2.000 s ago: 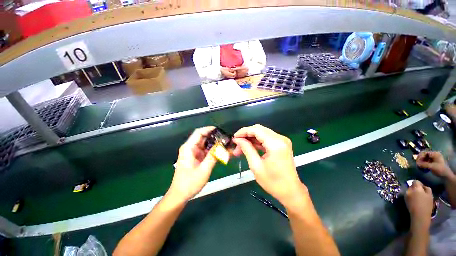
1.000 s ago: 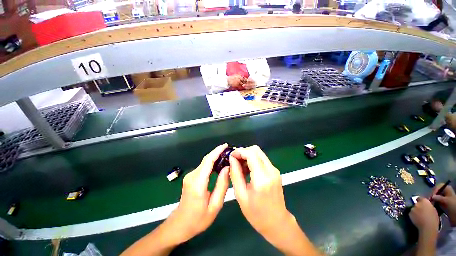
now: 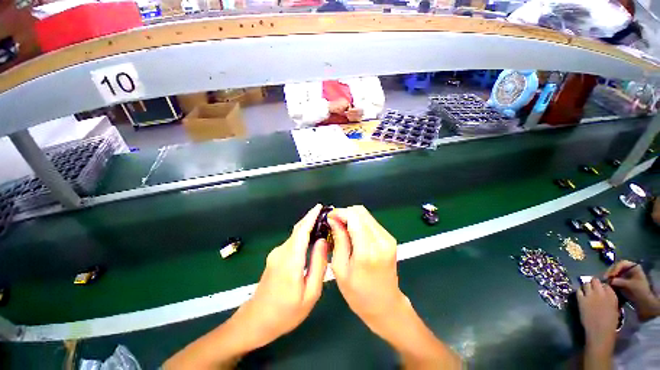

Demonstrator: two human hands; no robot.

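A black rounded unit [image 3: 323, 225] is held upright between my two hands over the near edge of the green belt. My left hand [image 3: 289, 271] grips its left side with fingers and thumb. My right hand [image 3: 364, 259] presses its fingertips and thumb on the right side. A little yellow shows between the hands. The fingers cover most of the unit, so its inner parts are hidden.
Black units with pale patches lie on the belt [image 3: 163, 278], one left [image 3: 230, 248], one right [image 3: 430, 214]. At right are dark-silver parts [image 3: 544, 277], beige parts [image 3: 574, 249], a spool [image 3: 633, 196] and a neighbour's hands [image 3: 599, 307]. A plastic bag [image 3: 119, 360] lies lower left.
The unit was tilted with its yellow-white piece showing; it is now upright and enclosed by both hands, held closer together. Belt units have shifted left. The dark tool seen earlier on the bench is out of sight.
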